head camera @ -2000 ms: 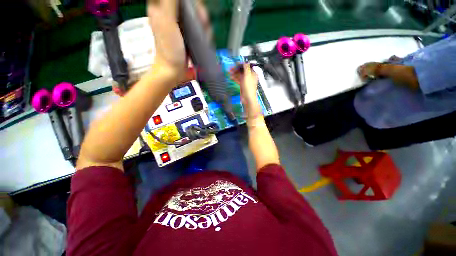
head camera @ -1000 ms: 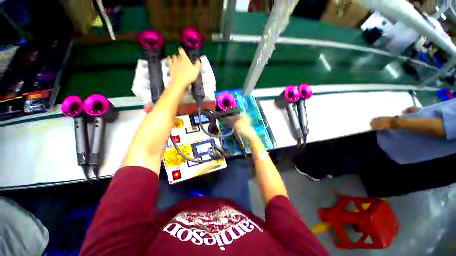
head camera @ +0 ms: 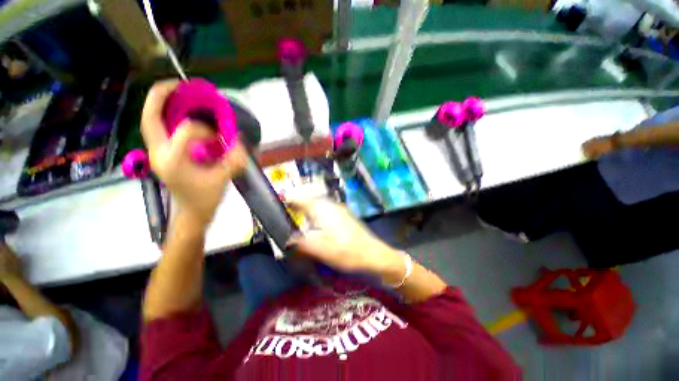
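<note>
A hair dryer (head camera: 260, 199) with a dark grey handle and bright magenta ring is held up in front of me, tilted. My left hand (head camera: 186, 152) is closed around its head. My right hand (head camera: 331, 232) is at the lower end of the handle, fingers on it; it is blurred. The power meter (head camera: 294, 178) lies behind, mostly hidden by my right hand and the dryer. Another hair dryer (head camera: 298, 104) lies on the white foam tray (head camera: 268, 100). A further hair dryer (head camera: 348, 140) lies on the blue-green patterned sheet (head camera: 398, 171).
A hair dryer (head camera: 152, 208) lies on the bench at left, two (head camera: 469, 152) at right. Dark printed sheets (head camera: 71, 141) lie far left. A metal post (head camera: 402, 59) stands behind the bench. People's arms show at both sides. A red stool (head camera: 577, 305) is on the floor at right.
My left hand has moved from the foam tray toward me and left, now holding a dryer. My right hand has left the dryer on the patterned sheet and moved to this handle.
</note>
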